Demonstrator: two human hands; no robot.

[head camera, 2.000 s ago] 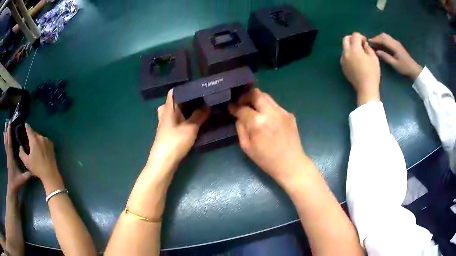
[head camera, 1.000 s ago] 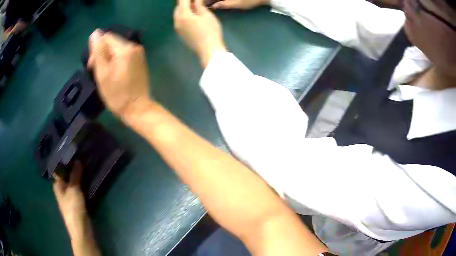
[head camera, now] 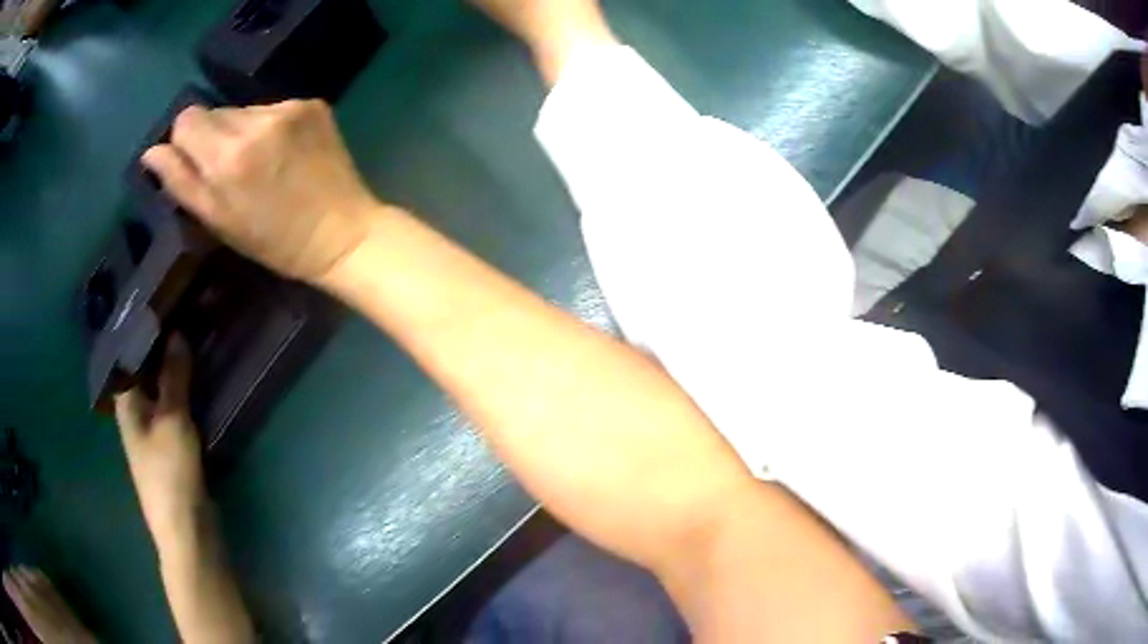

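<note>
An open black retail box [head camera: 258, 352] stands at the left with its lid [head camera: 149, 283] raised. My left hand [head camera: 157, 415] grips the lid side of the box from below. My right hand [head camera: 258, 183] is above the far end of this box, over a waiting black box [head camera: 189, 103] that it partly covers. Its fingers are curled, and I cannot tell whether they hold something small. Another waiting box [head camera: 296, 50] stands beyond, at the top, with a dark recess in its top. One more waiting box [head camera: 101, 292] shows behind the lid.
A neighbour's white sleeve [head camera: 705, 239] reaches across the table on the right, the hand cut off at the top. A dark tangled heap [head camera: 18, 478] lies at the left edge, with another person's hand [head camera: 44, 610] below it. The green tabletop [head camera: 416, 466] ends at a pale edge.
The view has swung to the right. My right hand has left the open box and moved from over the farthest waiting box to the one nearer. My left hand keeps its grip.
</note>
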